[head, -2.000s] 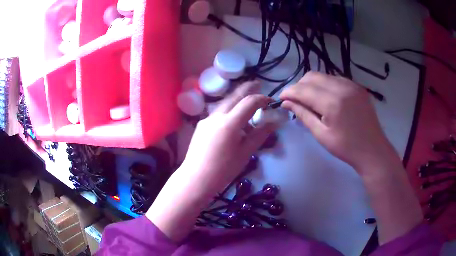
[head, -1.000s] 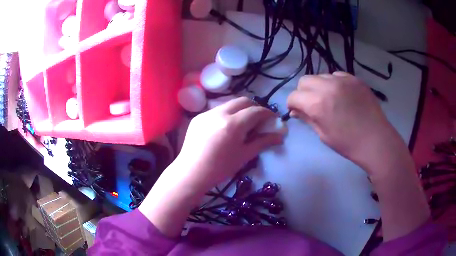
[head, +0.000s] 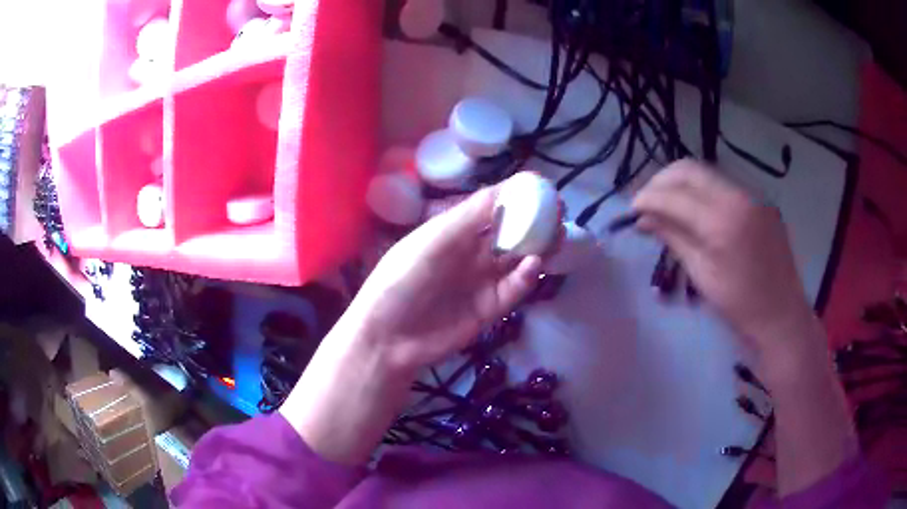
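My left hand [head: 428,273] holds a round white unit [head: 527,214] between thumb and fingers, its face turned up. Another small whitish shape [head: 572,249] shows just right of it, blurred. My right hand [head: 711,244] is blurred, right of the unit and apart from it, with a dark cable plug [head: 624,223] at its fingertips. Several white units [head: 481,126] lie on cables beyond my left hand. Black cables [head: 636,109] fan out over the white board [head: 617,368].
A red divided tray [head: 298,179] with white units stands at left. Glossy dark round pieces [head: 492,413] lie near my body. A blue box [head: 234,343] is under the tray's near side. A brown carton [head: 107,427] is lower left. More cables lie on the red surface at right.
The hands have moved apart. My left hand has turned and now shows the white unit that its fingers mostly hid. My right hand has moved right, with a plug at its fingertips.
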